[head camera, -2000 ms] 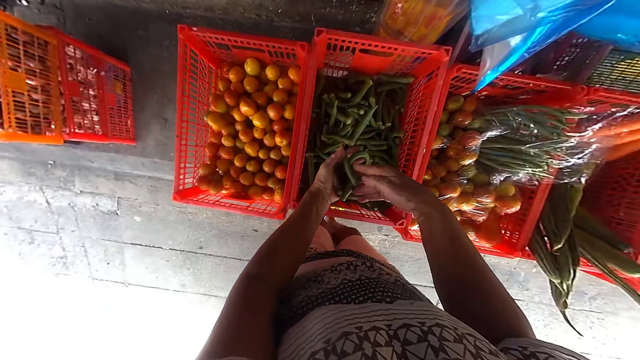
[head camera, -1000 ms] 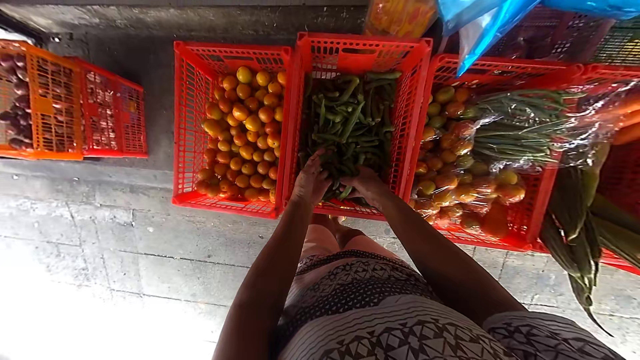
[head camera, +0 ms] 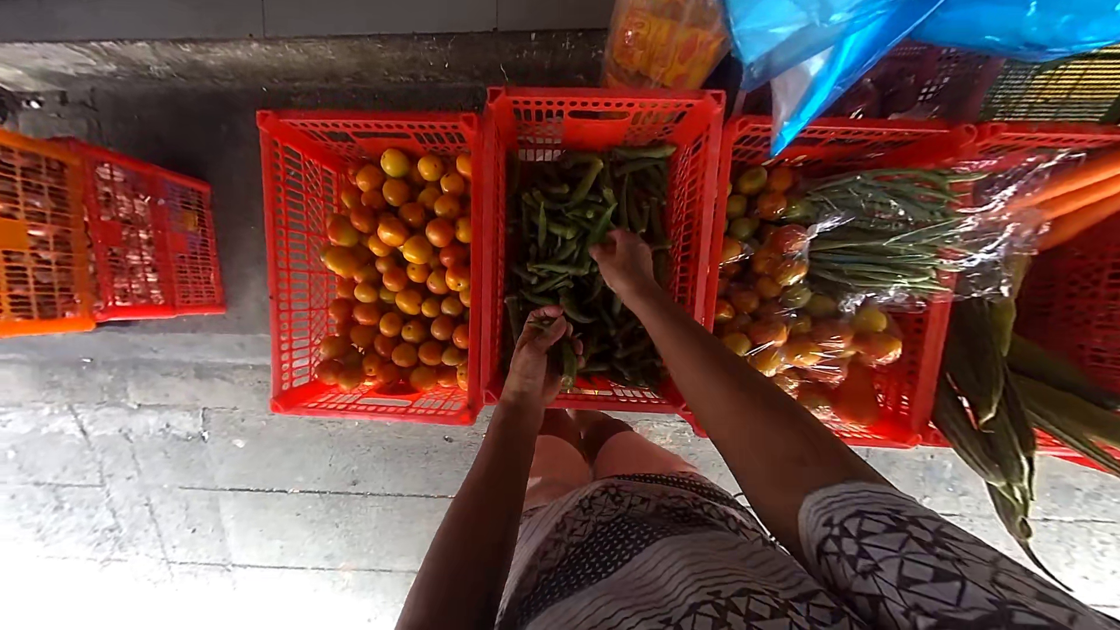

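Note:
A red plastic crate (head camera: pixel 604 109) in the middle holds a heap of green pepper-like pods (head camera: pixel 560 219). My left hand (head camera: pixel 535 354) is over the crate's near left part, palm partly up and fingers curled around several green pods. Farther in and to the right, my right hand (head camera: pixel 624 262) reaches down onto the heap, fingertips bent together against the pods; whether it grips one is hidden. Beside this crate on the left, another red crate (head camera: pixel 289 262) holds orange and yellow tomatoes (head camera: pixel 411 271).
At the right, a red crate (head camera: pixel 910 385) holds tomatoes and bagged long green beans (head camera: pixel 884 236). Carrots (head camera: pixel 1076 192) and long green gourds (head camera: pixel 980 367) lie beyond. Blue plastic bags (head camera: pixel 822 52) overhang the back. Orange (head camera: pixel 39 236) and red (head camera: pixel 153 236) crates stand far left.
My hands were close together at the near part of the pod crate. Now they are apart, the right one farther into the heap, the left turned partly palm up with pods in it.

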